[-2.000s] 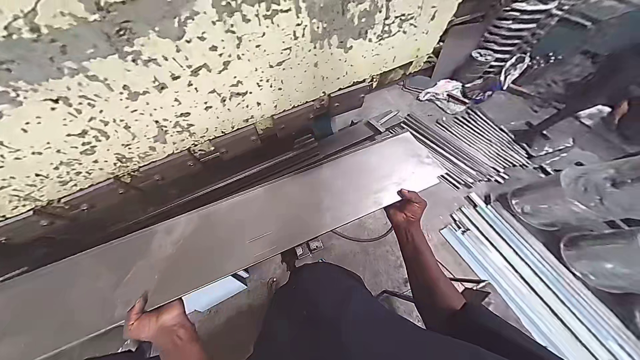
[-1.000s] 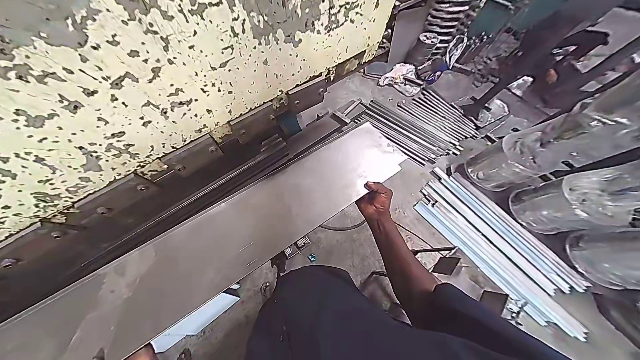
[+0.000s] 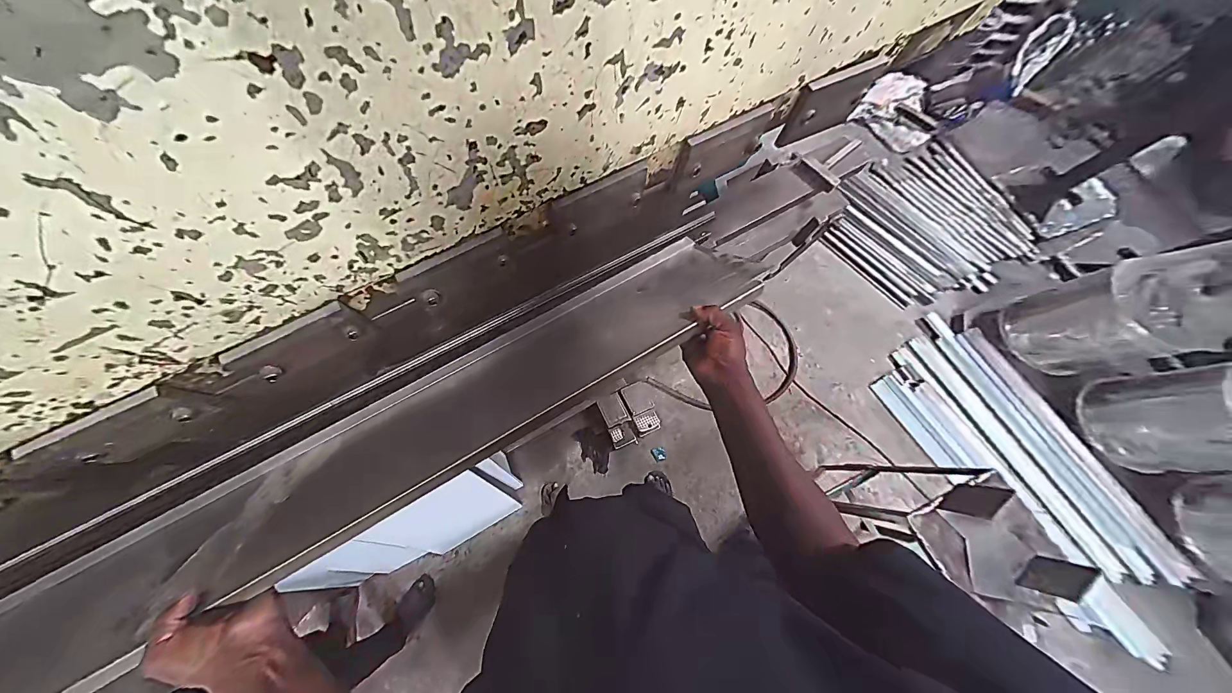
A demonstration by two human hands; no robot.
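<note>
A long sheet-metal strip (image 3: 462, 385) lies diagonally across the view, its upper long edge beside the dark slot of a big press-like machine with chipped cream paint (image 3: 385, 144). Near the strip's far right end, my right hand (image 3: 714, 346) grips the lower edge, fingers curled over it. At the lower left my left hand (image 3: 236, 645) holds the same edge, with the thumb on top and the other fingers partly hidden. The machine's bolted lower beam (image 3: 500, 260) runs along behind the strip.
Bundled metal bars (image 3: 929, 221) lie on the floor at the upper right, with pale long profiles (image 3: 1030, 452) below them. Large wrapped cylinders (image 3: 1136, 318) stand at the right edge. Pedals (image 3: 630, 416), a looped hose (image 3: 791, 356) and white sheets (image 3: 414, 529) are under or near the strip.
The strip has moved in against the machine's slot, and its bright surface now looks darker. My left hand, mostly out of view one second ago, shows again on the near edge.
</note>
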